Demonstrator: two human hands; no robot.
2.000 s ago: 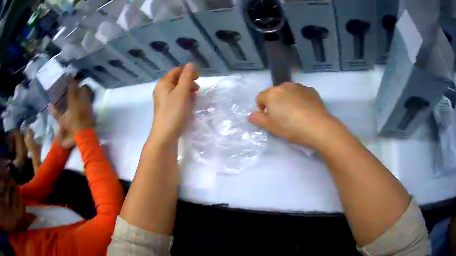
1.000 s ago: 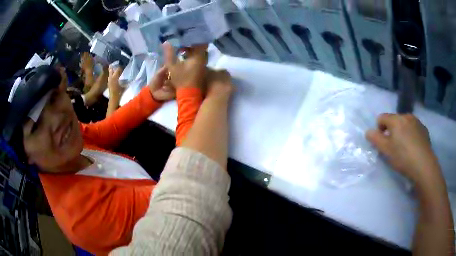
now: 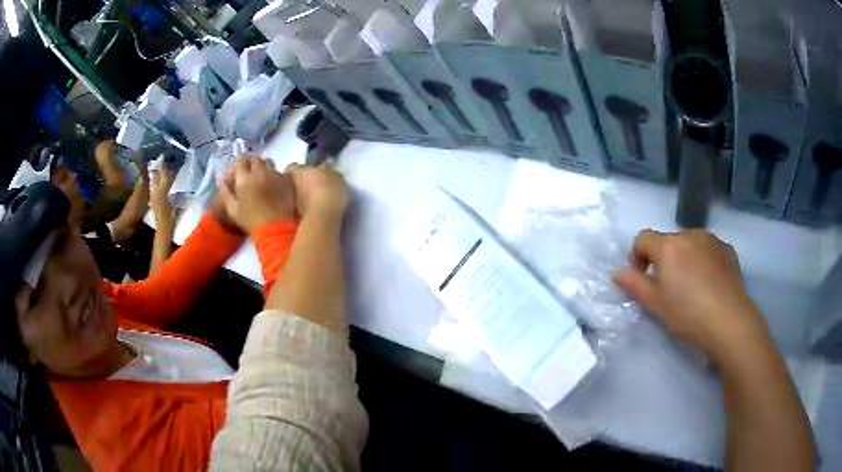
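Observation:
A closed retail box (image 3: 503, 304) lies slanted on the white-covered bench, with printed text facing up. It lies partly over a crinkled clear plastic bag (image 3: 577, 235). My right hand (image 3: 688, 286) is right of the bag, with fingers curled and fingertips at its edge; whether they grip it I cannot tell. My left hand (image 3: 318, 191) is far left, against the neighbour's hands, partly hidden; what it holds, if anything, does not show. A dark fan (image 3: 320, 132) lies just beyond it. Another dark fan (image 3: 694, 120) stands upright between the boxes.
A row of open boxes (image 3: 480, 92) backs the bench. A neighbour in orange sleeves (image 3: 175, 263) is at left, hands near mine. White boxes and wrappings (image 3: 208, 101) crowd the far left. The bench's dark front edge (image 3: 397, 355) runs below. Other workers' hands show farther left.
A closed box now lies on the bench, partly over the bag. The box seen at the neighbour's hands is gone from there. My view turned left; my left hand went from the bag to the neighbour's hands.

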